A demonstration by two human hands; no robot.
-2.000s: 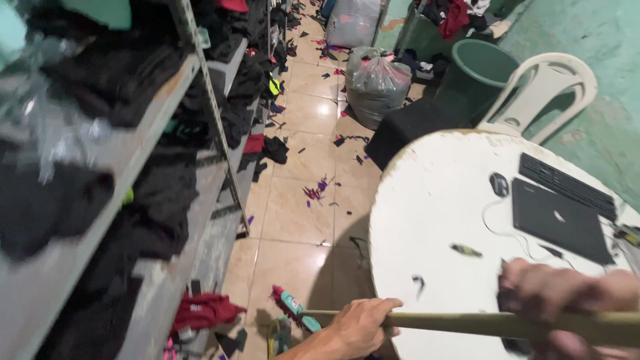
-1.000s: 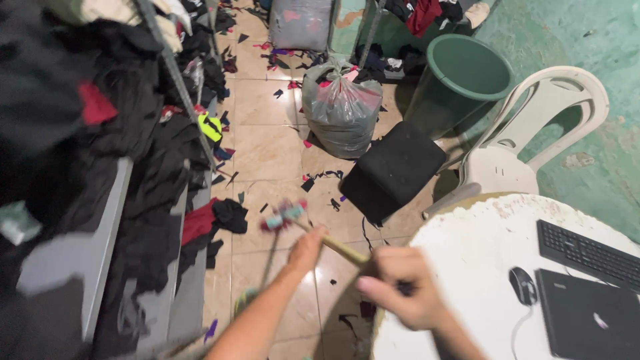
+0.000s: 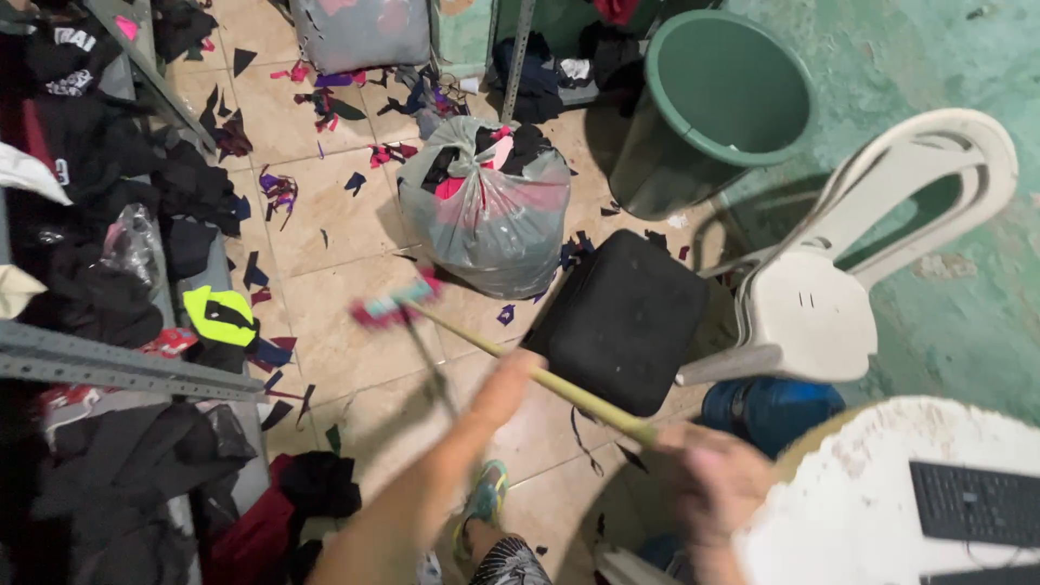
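A broom with a pale yellow-green stick (image 3: 585, 400) runs slantwise across the head view. My left hand (image 3: 510, 386) is closed around the middle of the stick, and my right hand (image 3: 715, 471), blurred, grips its upper end beside the round table. The broom head (image 3: 396, 302), light blue with pink-red bristles, is blurred over the tiled floor; whether it touches the tiles I cannot tell. Fabric scraps (image 3: 279, 191) are scattered on the tiles beyond it. A tied clear plastic bag of cloth (image 3: 491, 215) stands just past the broom head.
A black box-like object (image 3: 621, 321) lies right of the stick. Behind it are a green bin (image 3: 715, 97) and white plastic chairs (image 3: 812, 317). A blue water jug (image 3: 772, 410) sits by the white table (image 3: 877, 439). Metal shelving (image 3: 122, 361) with dark clothes lines the left.
The view has swung a lot, bringing the plastic bag, bin and chair nearer. Both hands remain on the broom, whose head now shows over the floor near the plastic bag.
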